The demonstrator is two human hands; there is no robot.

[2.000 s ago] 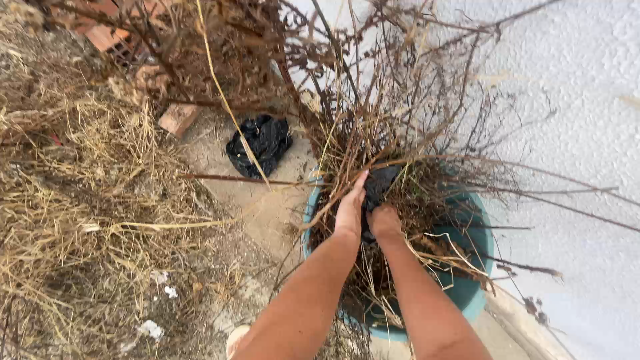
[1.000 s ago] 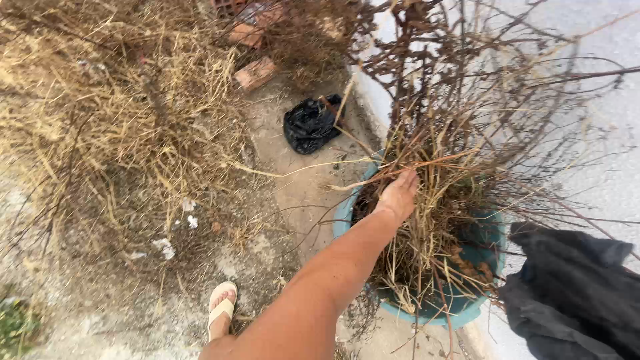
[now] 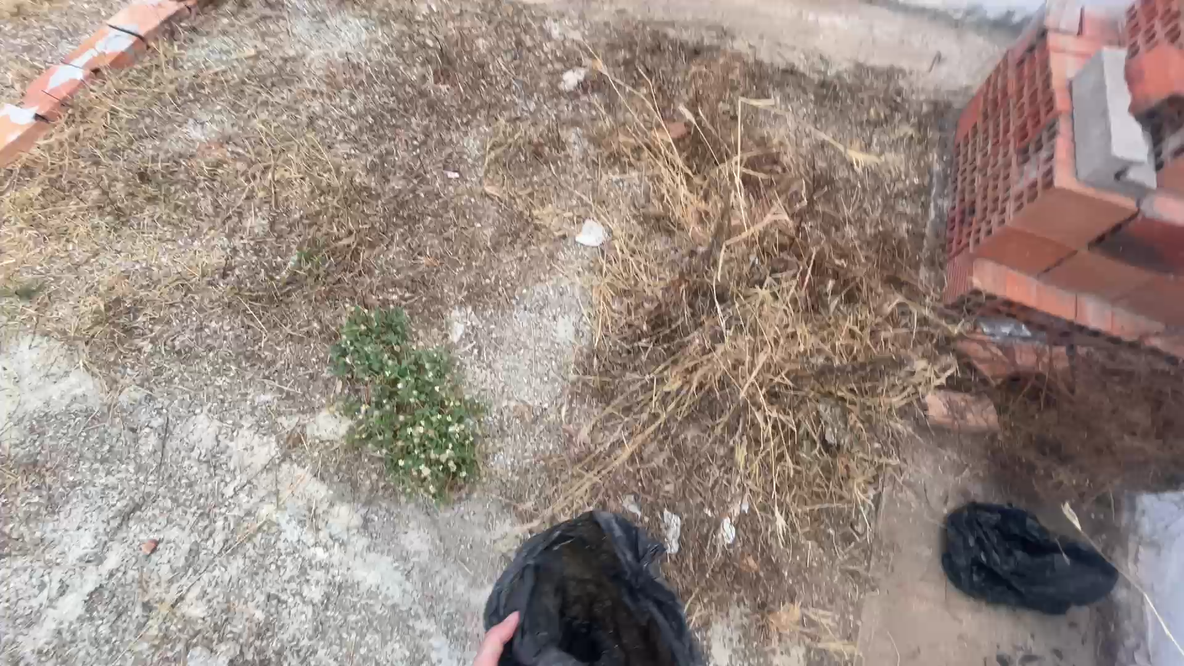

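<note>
At the bottom edge a black plastic bag (image 3: 638, 601) hangs with its mouth gaping upward; its inside is dark, and I cannot tell what it holds. Part of my left hand (image 3: 498, 640) shows at the bag's left rim, a finger lying against the plastic and the rest cut off by the frame. My right hand is out of view. Another black plastic bag (image 3: 1027, 560) lies crumpled on the concrete at the lower right. A heap of dry grass and stalks (image 3: 758, 370) spreads over the ground beyond the held bag.
Hollow red bricks (image 3: 1064, 213) are stacked at the upper right, with a grey block (image 3: 1110, 125) on them and a loose brick piece (image 3: 962, 410) below. A low green plant (image 3: 407, 407) grows left of the heap. A row of bricks (image 3: 83, 69) edges the upper left.
The view has swung far to the left, and the blue-green tub of dry stalks is out of sight. My left hand has left the stalks and is now at the black bag's rim.
</note>
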